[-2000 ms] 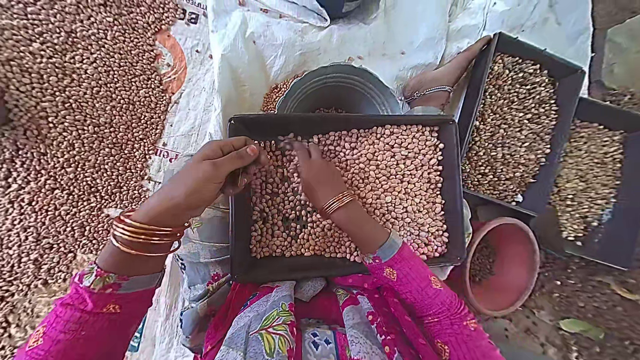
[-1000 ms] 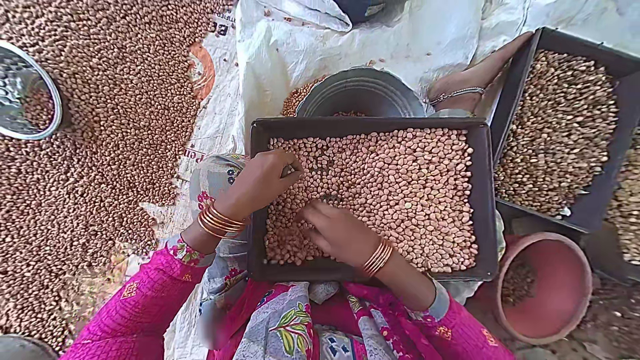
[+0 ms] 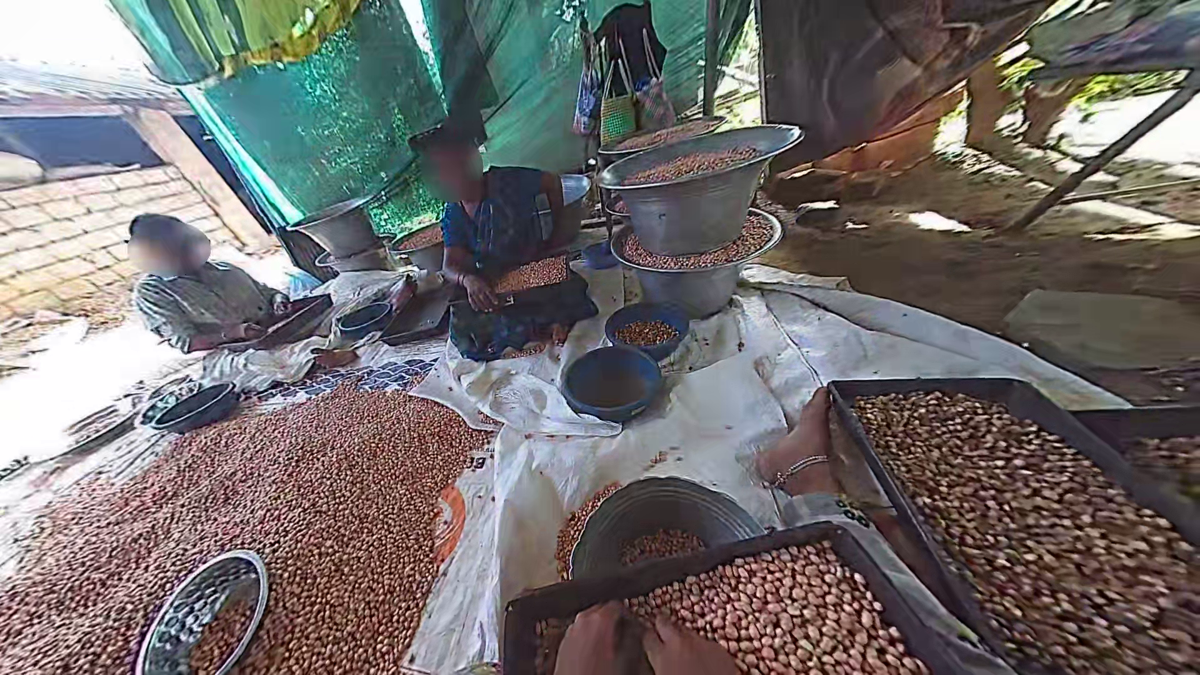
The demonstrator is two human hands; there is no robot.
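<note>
A black rectangular tray (image 3: 844, 548) full of pinkish-brown nuts or seeds (image 3: 783, 600) lies at the bottom of the view, its near part cut off. My left hand (image 3: 600, 640) rests at the nuts near the tray's left side. Close beside it, my right hand (image 3: 686, 649) is over the same nuts. Both hands are cut off by the frame's lower edge, and their fingertips are hidden, so whether they hold anything does not show. Just beyond the tray stands a grey basin (image 3: 656, 511) with some nuts inside.
A large heap of nuts (image 3: 309, 478) spreads at left, with a metal bowl (image 3: 255, 577) on it. Another filled black tray (image 3: 937, 386) lies right, beside my foot (image 3: 804, 455). Blue basins (image 3: 611, 382), stacked metal tubs (image 3: 698, 206) and two seated people (image 3: 502, 225) (image 3: 211, 300) are farther off.
The view has tilted up strongly, bringing the people and tubs into sight. My hands are now close together over the nuts; a second ago they were a little apart.
</note>
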